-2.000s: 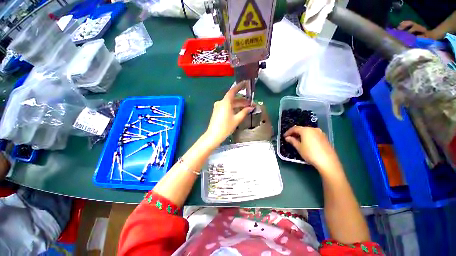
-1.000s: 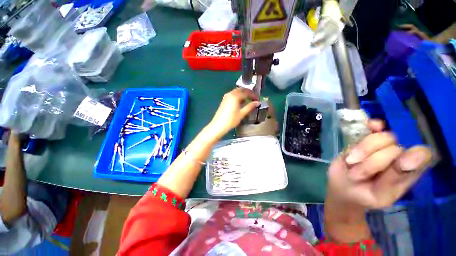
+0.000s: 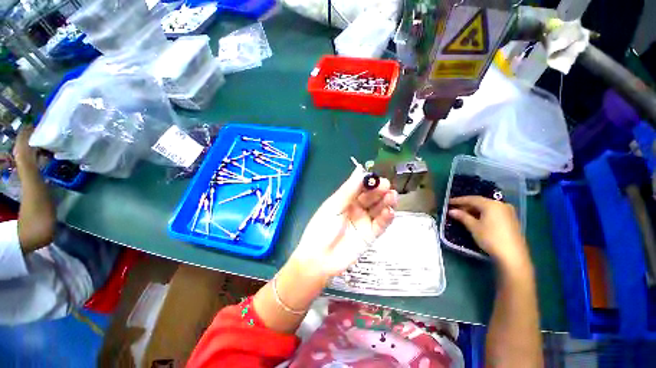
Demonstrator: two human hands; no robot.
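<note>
My left hand (image 3: 345, 226), palm up, holds a pin with a black ring end (image 3: 371, 180) between its fingers, left of the press's steel fixture block (image 3: 411, 177). My right hand (image 3: 489, 226) has its fingertips in the clear box of black rings (image 3: 465, 244); whether they grip a ring is hidden. The clear box of pins (image 3: 421, 289) lies under and right of my left wrist. The blue tray (image 3: 247, 248) at left holds scattered pins with dark ends. The press ram (image 3: 427, 133) is above the block.
A red bin (image 3: 388, 104) of small silvery parts stands behind. The press head with yellow label (image 3: 460, 54) and its lever (image 3: 611, 68) are upper right. Empty clear boxes (image 3: 529, 136) are behind right, blue bins (image 3: 568, 215) at right. Plastic bags (image 3: 108, 129) and another person's arm (image 3: 32, 194) are left.
My left hand has moved from the fixture leftward and toward me, with the ringed pin. My right hand has left the lever and returned to the ring box. The lever has swung up. The view has shifted.
</note>
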